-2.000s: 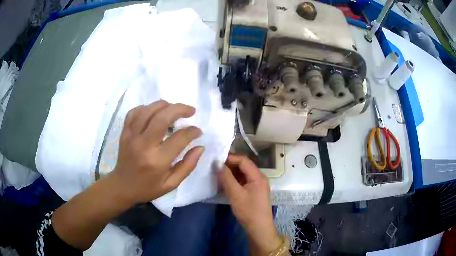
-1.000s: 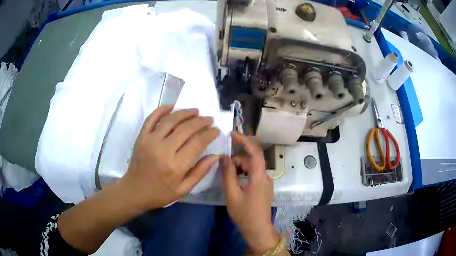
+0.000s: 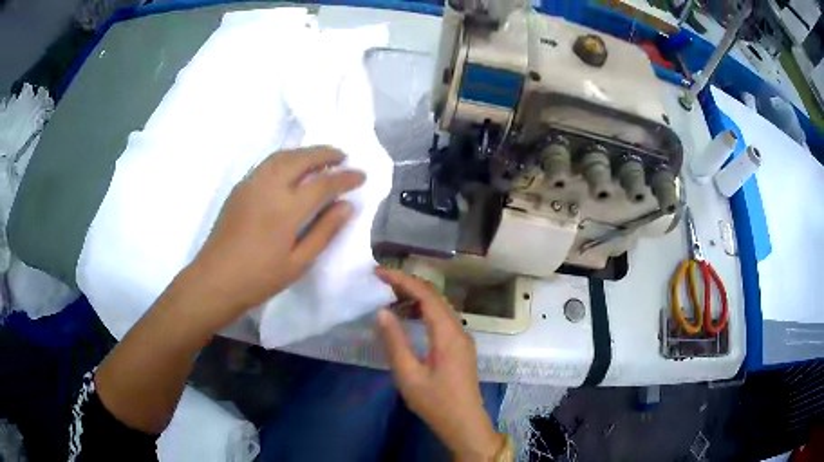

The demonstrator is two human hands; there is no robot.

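A white fabric piece lies left of the overlock machine, clear of the presser foot. The grey metal cloth plate is uncovered. My left hand rests on the fabric with its fingers apart and slightly bent. My right hand is at the fabric's lower right corner, thumb and index finger on either side of it; whether it pinches the cloth is unclear. A long white stack of cut panels lies under and left of my left hand.
Orange and red scissors lie on a small metal tray right of the machine. Two white thread cones stand behind them. A black strap crosses the table edge. White pieces hang below the table, beside my lap.
The fabric has moved left away from the needle area, baring the cloth plate. My left hand has moved up and left with it. The view has shifted slightly.
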